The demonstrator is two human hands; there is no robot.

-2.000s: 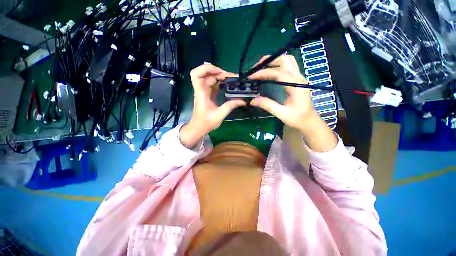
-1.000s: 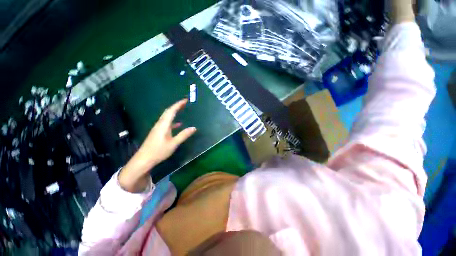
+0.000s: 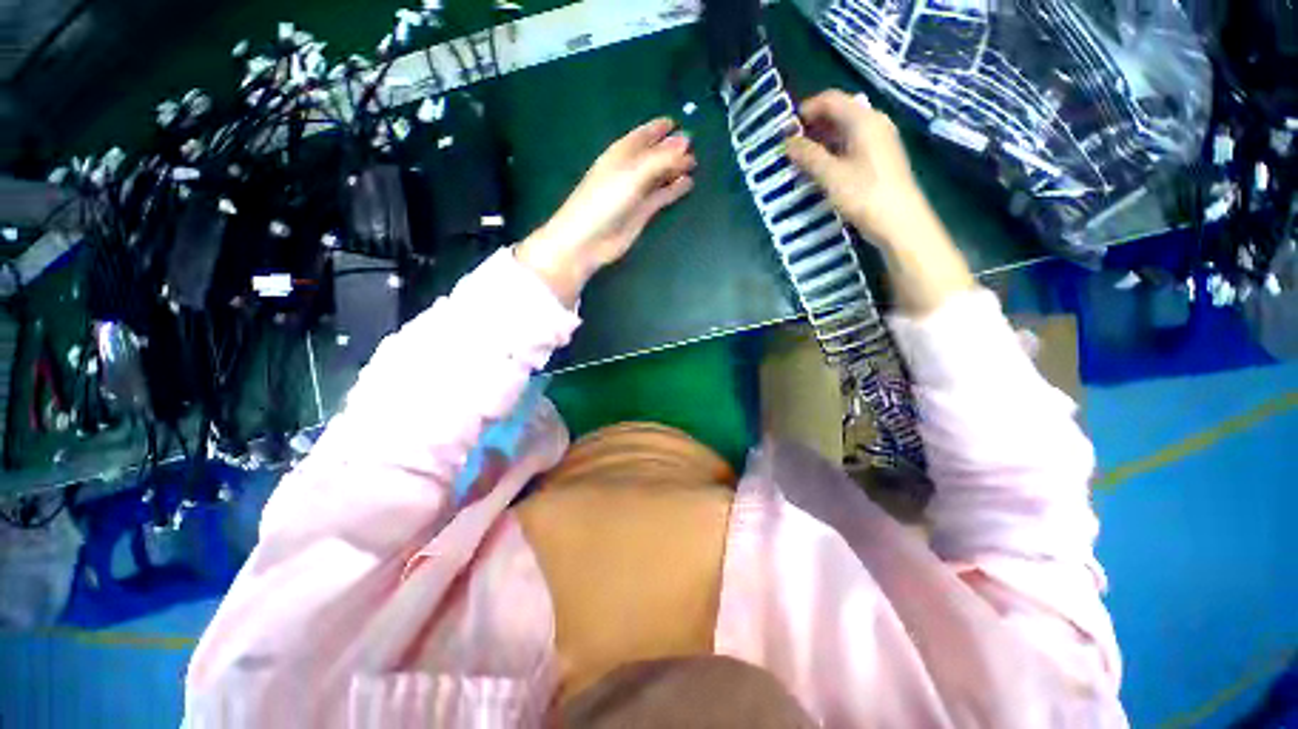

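The ladder-like gasket strip [image 3: 797, 214] with pale-edged rectangles runs from the back of the bench down over its front edge. My right hand [image 3: 851, 160] is at the strip's upper right side, fingertips on or close to its edge; whether it grips the strip is unclear. My left hand [image 3: 619, 195] is over the green mat, left of the strip, with its fingers apart and nothing seen in it.
A pile of black harnesses [image 3: 365, 285] with white connectors lies at the left. A crumpled clear bag [image 3: 996, 107] lies at the back right. More wired parts [image 3: 1241, 207] are at the far right. A cardboard box [image 3: 809, 392] is below the bench edge.
Two seconds ago both hands held a black module with leads; it is out of them now. My right hand has come back from the far right to the strip. The view has turned.
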